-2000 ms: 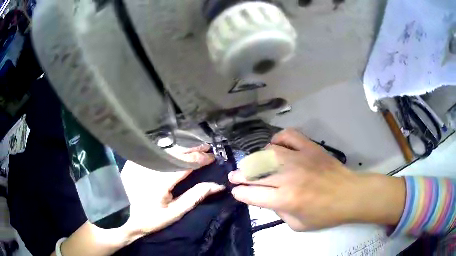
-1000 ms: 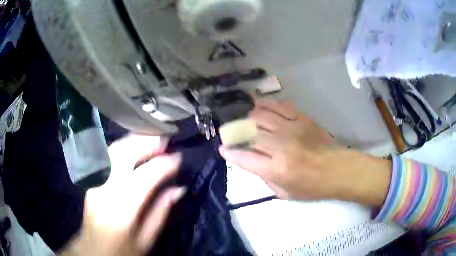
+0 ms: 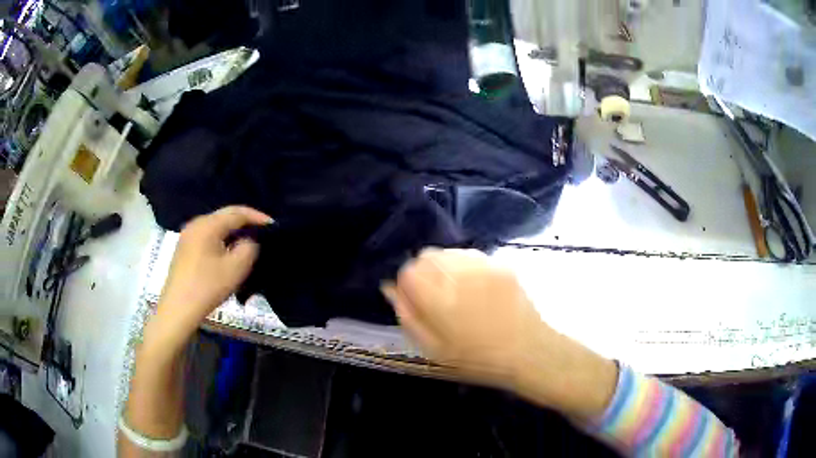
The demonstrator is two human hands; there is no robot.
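The large black garment (image 3: 331, 161) lies in a pile on the white table, left of the needle area. A shinier dark piece, maybe lining (image 3: 497, 211), shows at its right end. My left hand (image 3: 210, 259) holds the garment's left front part between thumb and fingers. My right hand (image 3: 461, 309) is blurred, curled at the garment's front edge; whether it grips cloth cannot be told. The presser foot (image 3: 560, 145) of the off-white sewing machine (image 3: 546, 54) stands at the garment's right edge.
Black thread snips (image 3: 653, 183) lie right of the presser foot, near a bobbin (image 3: 607, 172) and white chip (image 3: 630, 132). Scissors (image 3: 783, 219) and an orange-brown handle (image 3: 754, 222) lie far right, under a handwritten note (image 3: 760, 67). Another machine (image 3: 67, 170) stands left.
The view has shifted back and left, showing more table. Both hands have left the needle area for the garment's front part. The snips and bobbin now show.
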